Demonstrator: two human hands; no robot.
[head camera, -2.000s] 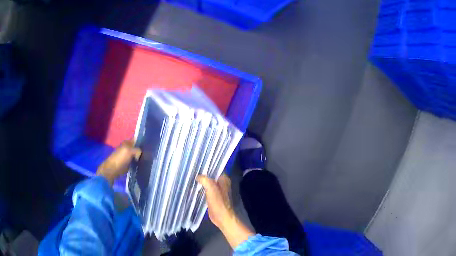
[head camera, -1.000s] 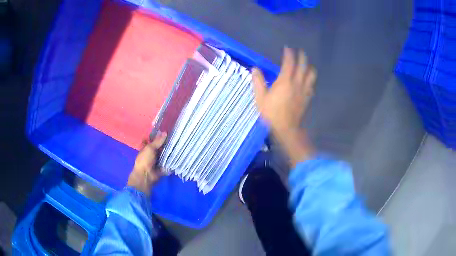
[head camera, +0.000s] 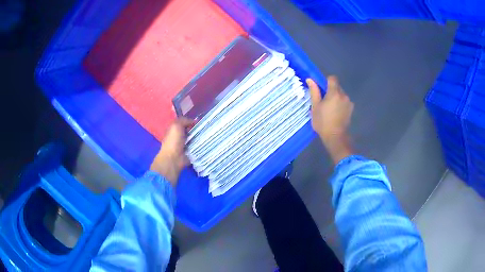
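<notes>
A stack of covers (head camera: 247, 114) with white interleaf edges stands on edge inside the blue tote (head camera: 95, 133), against its right side. The face of the outermost cover shows dark and reflective. A flat red liner (head camera: 165, 53) covers the tote floor to the left. My left hand (head camera: 173, 147) is at the stack's lower left corner, fingers on the outermost cover; its fingertips are partly hidden. My right hand (head camera: 331, 112) grips the tote's right rim, with the thumb on the inner side beside the stack.
A light blue plastic stool (head camera: 64, 186) stands at the lower left. Stacked blue totes (head camera: 460, 106) stand at the right, and more blue totes (head camera: 372, 8) at the top right. My dark-trousered leg (head camera: 292, 223) and shoe are below the tote on the grey floor.
The stack went from being held above the tote to standing inside it. My right hand left the stack and came onto the rim. The outermost cover now leans more open to view.
</notes>
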